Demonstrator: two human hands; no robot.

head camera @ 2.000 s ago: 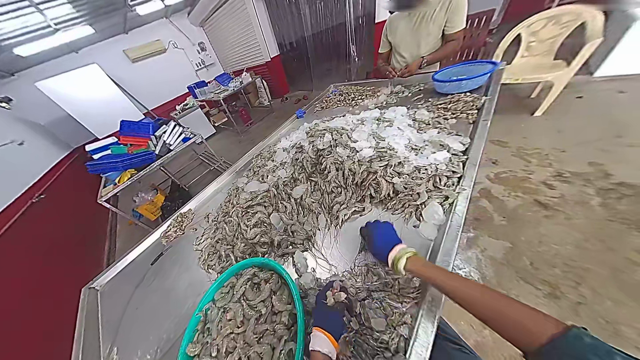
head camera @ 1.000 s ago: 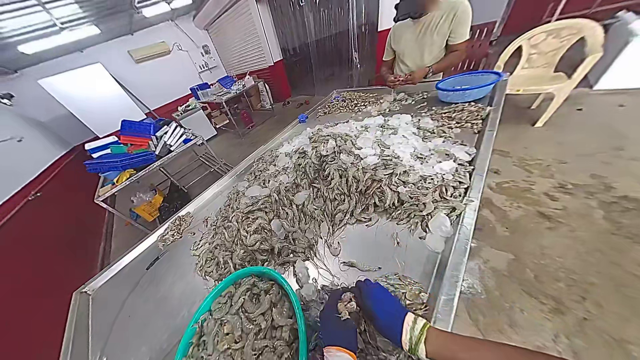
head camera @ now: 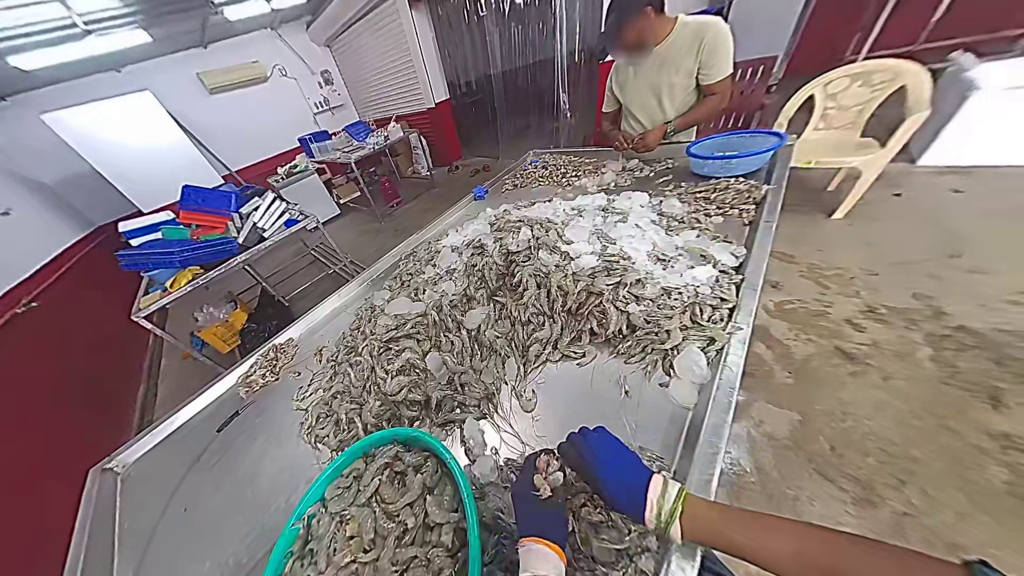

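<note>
Both my hands wear blue gloves, low in the view above shrimp waste (head camera: pixel 612 536) at the near end of a steel table. My left hand (head camera: pixel 540 500) is closed around several pinkish-grey shrimp pieces (head camera: pixel 548 474). Touching them from the right is my right hand (head camera: pixel 608 472), its fingers bent; whether it grips anything is hidden. A green-rimmed basket (head camera: pixel 472 520) full of grey shrimp (head camera: pixel 384 512) stands left of my hands. Beyond them lies a large heap of whole shrimp (head camera: pixel 480 320), with crushed ice (head camera: pixel 592 232) over its far part.
The steel table's raised rim (head camera: pixel 732 384) runs along my right. At the far end a person (head camera: pixel 672 72) works with both hands beside a blue basin (head camera: pixel 736 154). A plastic chair (head camera: pixel 860 120) stands at the right. Blue crates (head camera: pixel 176 254) are stacked on a side table at the left.
My right hand was apart from the left over the shrimp two seconds ago; it has moved down beside the left hand and stays there. The view has tilted slightly.
</note>
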